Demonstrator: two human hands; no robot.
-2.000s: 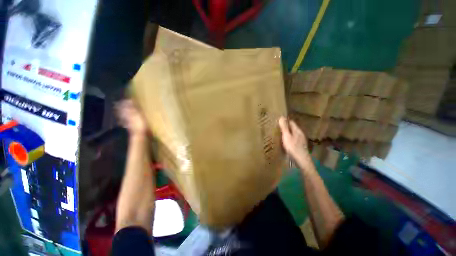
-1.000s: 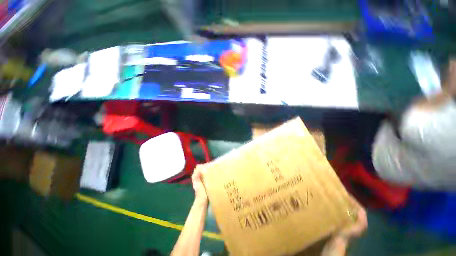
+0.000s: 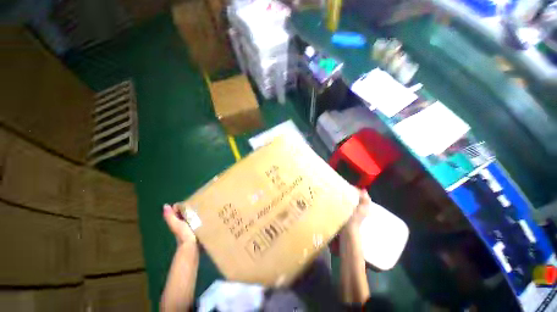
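A brown shipping carton (image 3: 275,207) is held in front of my body, its printed side with text and handling symbols facing up towards me. My left hand (image 3: 181,226) grips its left edge, with the thumb at the corner. My right hand (image 3: 360,210) grips its right edge. The undersides of the carton and most of my fingers are hidden. A glossy patch of tape shows at the left corner.
Large cartons (image 3: 43,244) are stacked at the left beside a pallet (image 3: 115,122). A smaller carton (image 3: 236,103) sits on the green floor ahead. A red stool (image 3: 366,155), a white-topped stool (image 3: 385,236) and a bench with papers (image 3: 432,129) are at the right.
The view has swung away from facing the bench towards the pallet and stacked cartons. The carton stays in both hands; its printed side, turned away at first, now faces me.
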